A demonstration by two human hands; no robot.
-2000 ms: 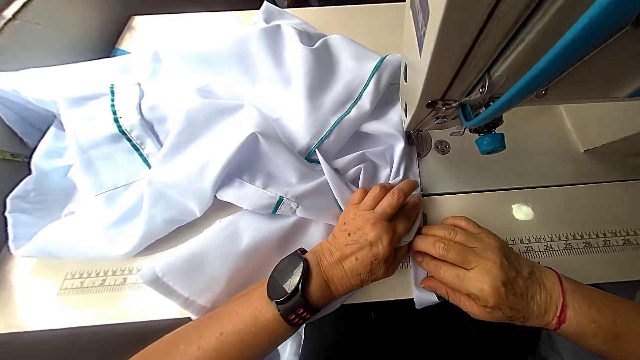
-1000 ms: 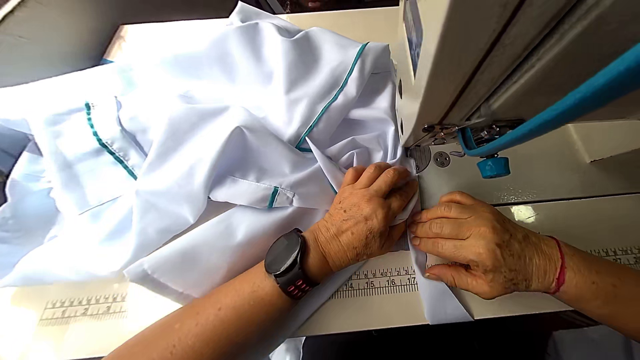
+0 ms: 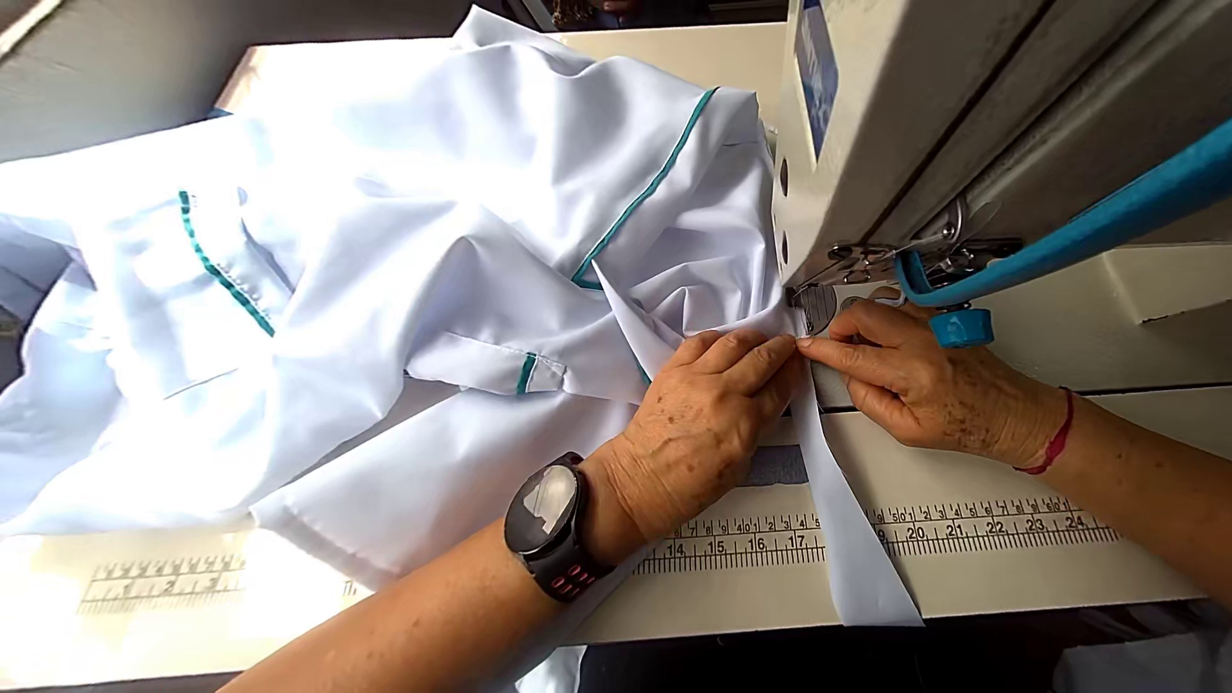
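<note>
A white garment with green piping (image 3: 500, 192) lies in folds left of the sewing machine's head (image 3: 866, 125). My left hand (image 3: 707, 414), below a wrist-worn watch (image 3: 547, 520), rests flat on the gathered cloth just in front of the needle area. My right hand (image 3: 914, 371) touches the cloth edge with its index fingertip beside the left fingers; its other fingers are bent near the metal throat plate (image 3: 816, 308). Whether it pinches anything is hidden. A narrow white fabric strip (image 3: 847, 539) hangs from under the fingers toward the table's front edge. The needle itself cannot be made out.
A blue curved bar (image 3: 1078, 226) with a blue knob (image 3: 962, 327) reaches over my right hand from the right. A printed ruler scale (image 3: 991, 527) runs along the front of the machine table (image 3: 972, 587). Part of a person (image 3: 616, 8) shows at the top edge.
My right hand has moved up toward the throat plate, off the strip's side where it lay before. The strip's hanging end shows longer than two seconds ago. My left hand stays on the cloth.
</note>
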